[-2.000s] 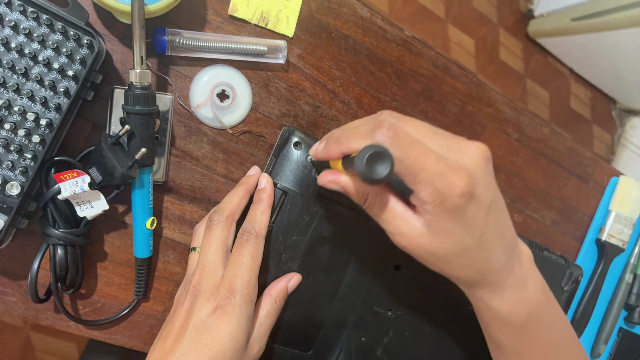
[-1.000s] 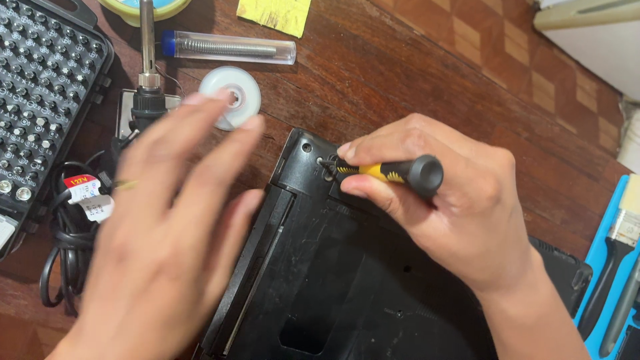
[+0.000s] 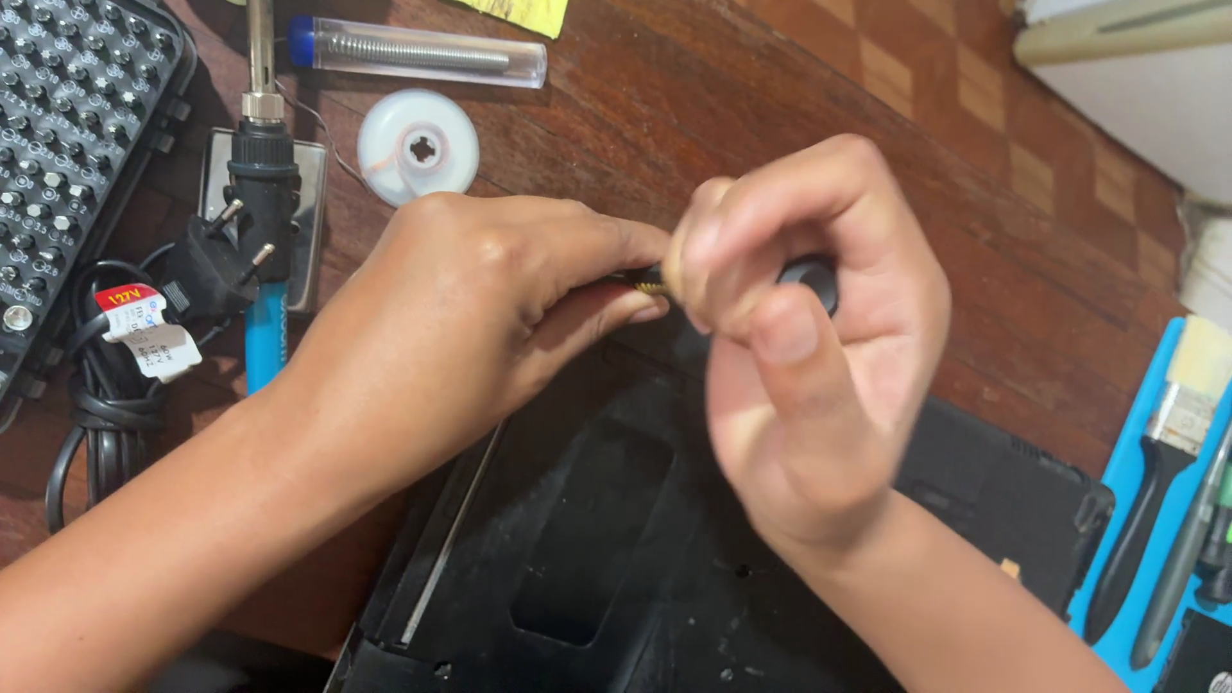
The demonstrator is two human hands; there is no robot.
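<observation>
A screwdriver with a black and yellow handle lies between my hands above the upper part of an upturned black laptop. My left hand pinches its front part between thumb and fingers. Curled around the rear of the handle is my right hand, the rounded black end showing in its palm. The screwdriver's tip and the laptop corner beneath are hidden by my left hand.
A bit case, a soldering iron with its coiled cable, a white spool and a solder tube lie left and above. At right, a blue tray holds a brush.
My left hand has come across from the left to the screwdriver's front part. My right hand, earlier near the handle's front, now wraps around its rear. The screwdriver's tip is no longer visible.
</observation>
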